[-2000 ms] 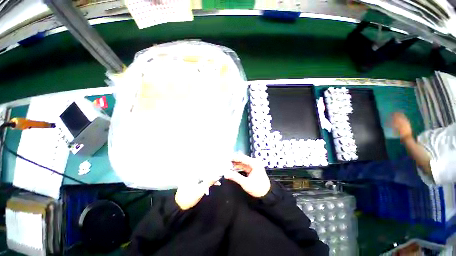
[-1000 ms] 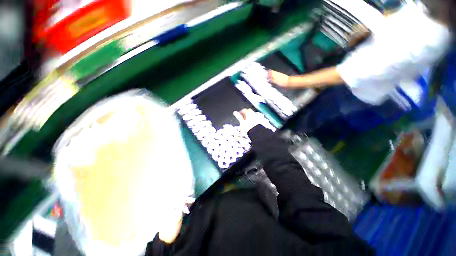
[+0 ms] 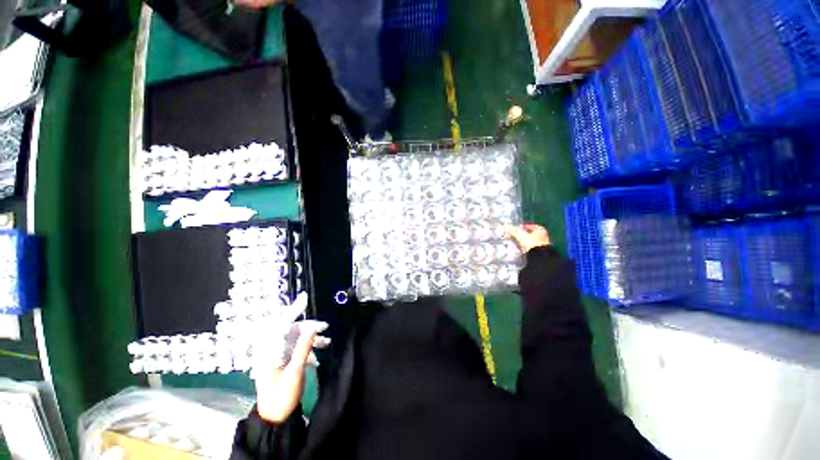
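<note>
The clear blister tray [image 3: 436, 225] with rows of round pockets lies in front of me, beside the bench. My right hand [image 3: 532, 237] is at its right edge with fingertips on the rim or an edge pocket; whether they pinch anything is not clear. My left hand [image 3: 286, 368] is over the near corner of a black tray [image 3: 180, 283] and holds several white sleeves [image 3: 316, 339], which stick out between the fingers; glare blurs them. White pieces stand in packed rows in this tray.
A second black tray [image 3: 216, 108] holds more white pieces. White strips [image 3: 207, 208] lie between the trays. The bag-lined carton [image 3: 153, 431] is at lower left. Blue crates [image 3: 629, 243] are stacked right. A person's dark-clothed leg [image 3: 346, 54] is ahead.
The view has turned right, bringing the blister tray to the centre. My right hand has moved from the black tray to the blister tray. My left hand is now beside the packed pieces.
</note>
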